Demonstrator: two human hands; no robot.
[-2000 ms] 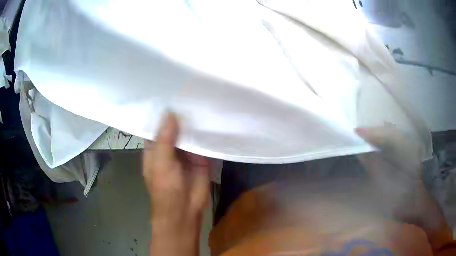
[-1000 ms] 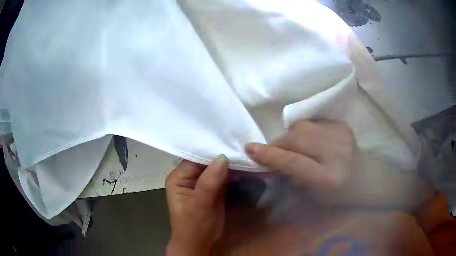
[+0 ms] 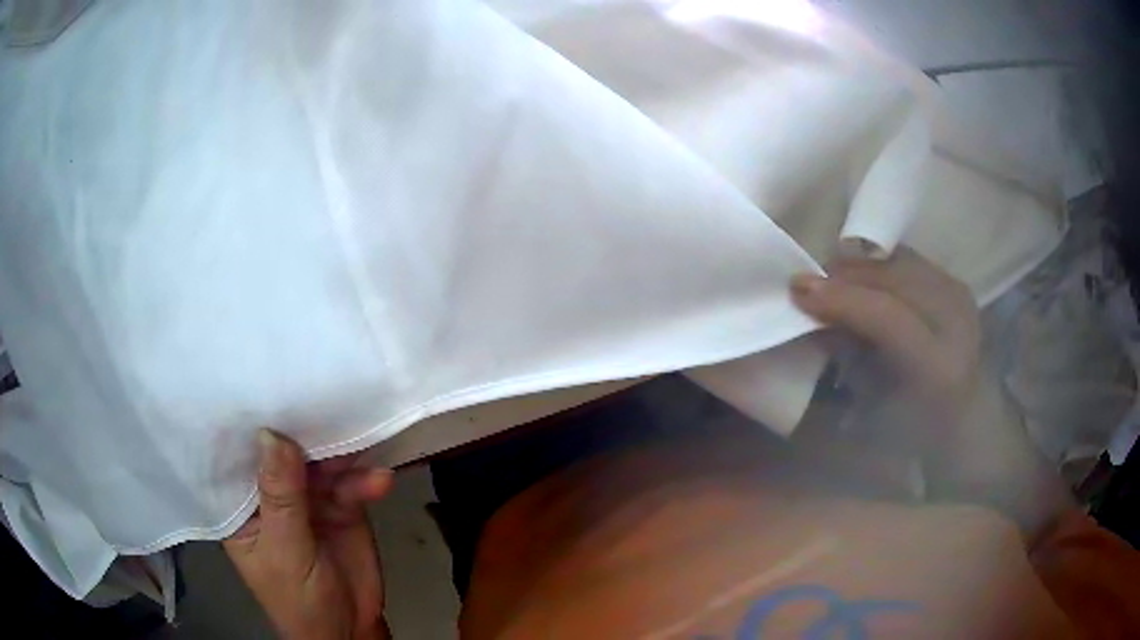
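A large white fabric panel (image 3: 288, 213) lies spread in front of me, with a narrow stitched hem edge (image 3: 538, 386) along its near border. My left hand (image 3: 306, 525) grips the hem at the lower left, thumb on top and fingers beneath the cloth. My right hand (image 3: 894, 313) pinches the same edge at the right, thumb on the cloth. The hem runs fairly straight between the two hands. A cream layer of cloth (image 3: 800, 125) shows beyond and behind the panel, with a small rolled white flap above my right hand.
The table's front edge (image 3: 500, 419) shows under the hem. A crumpled pale heap (image 3: 1069, 338) lies at the far right. My orange clothing with a blue mark (image 3: 700, 538) is below. A pale surface with a dark line is at the upper right.
My left hand has moved left and down along the hem. My right hand has moved right and up. The hem between them is longer and flatter, and the panel covers more of the table edge.
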